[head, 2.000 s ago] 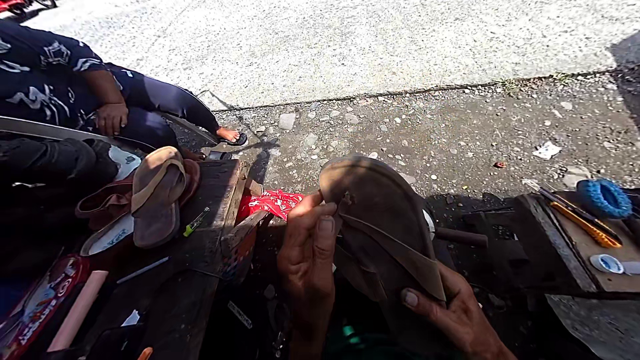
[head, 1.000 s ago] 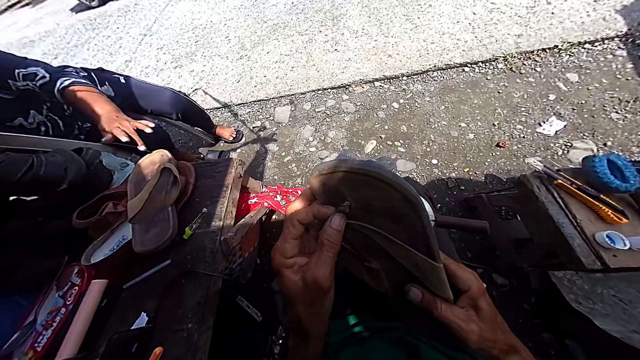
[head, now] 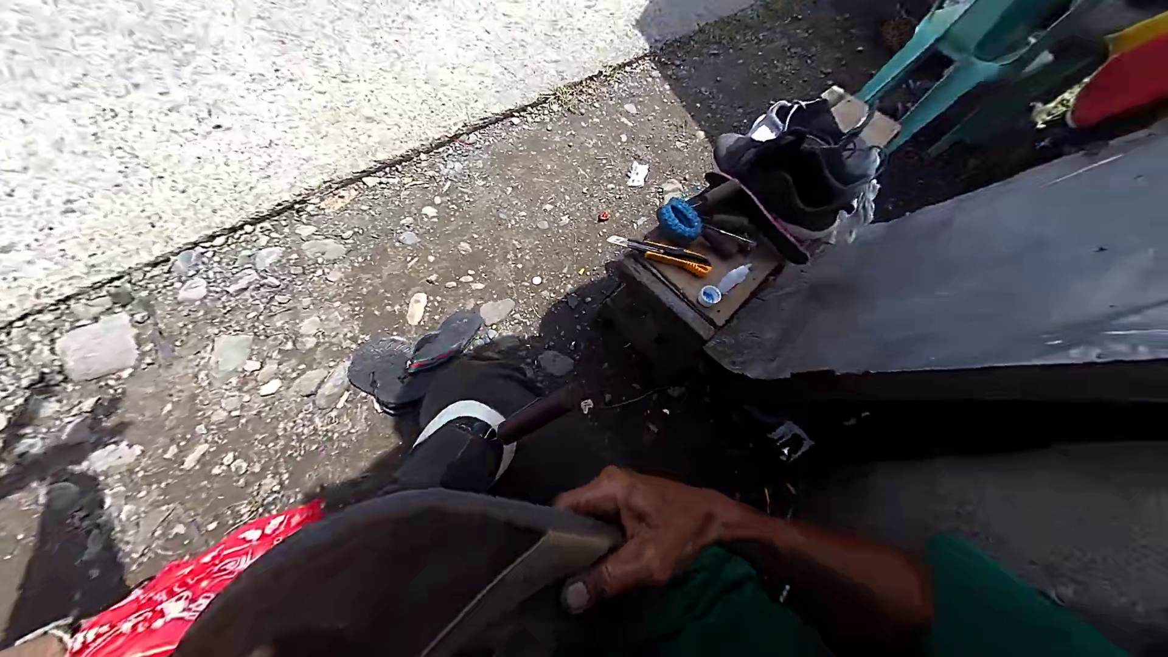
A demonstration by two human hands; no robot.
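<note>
The large dark sole of a sandal fills the lower middle of the view. My right hand is shut on its right edge, the thumb on the near face beside the strap and the fingers behind. I cannot make out my left hand; a sliver of skin at the bottom left corner is too cut off to tell whose it is. Beyond the sandal are a dark rod-like handle and a black object with a white band. Red patterned cloth lies left of the sandal.
Dark slippers rest on the gravel. A wooden box holds an orange utility knife, a blue coil, a small bottle and a round white container. Worn shoes, a grey panel and a green plastic chair stand right.
The view has swung far to the right, bringing in the shoes and chair. My left hand, earlier at the sandal's strap, no longer shows there. My right hand still holds the sandal.
</note>
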